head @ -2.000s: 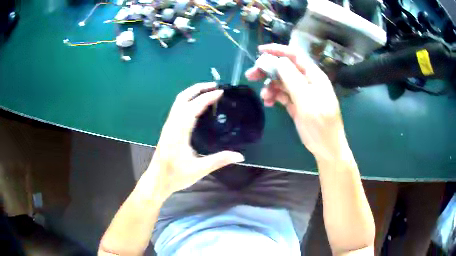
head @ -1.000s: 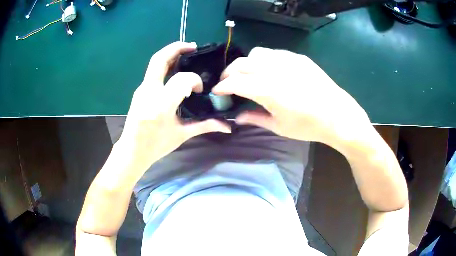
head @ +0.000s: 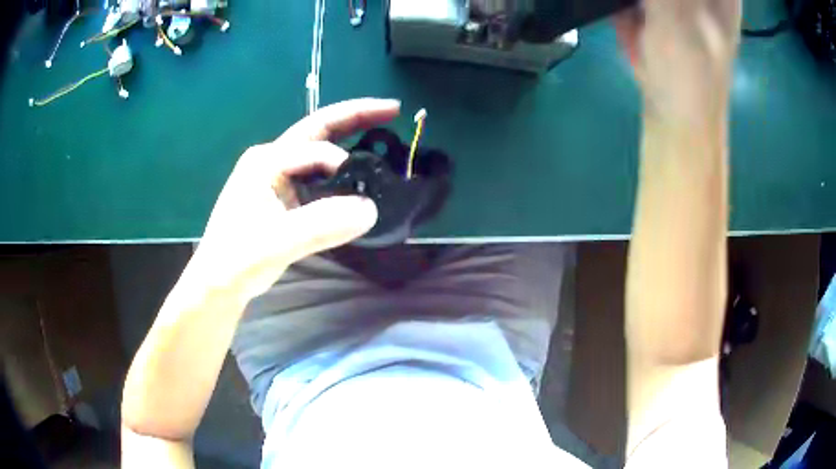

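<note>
My left hand (head: 284, 188) holds the black plastic housing (head: 394, 206) at the bench's front edge, thumb on its near side and fingers around its left. Thin yellow and dark leads (head: 413, 151) with a tiny white connector plug (head: 421, 115) stick out from the housing's far side. The small motor itself is not visible. My right hand (head: 683, 46) is blurred and cut off by the top edge, at the rear end of the dark electric screwdriver (head: 577, 16). It seems to grip the screwdriver, whose nose is over the grey-white feeder box.
The grey-white feeder box (head: 477, 50) stands at the back centre. Several small wired motors (head: 120, 60) lie at the back left of the green bench (head: 183, 165). A black cable (head: 768, 30) is at the back right. Cardboard boxes (head: 779, 339) are below the bench.
My right hand brought a motor to the housing, then left it and moved up right to the screwdriver. My left hand has kept the housing, which is now turned, with the leads sticking out.
</note>
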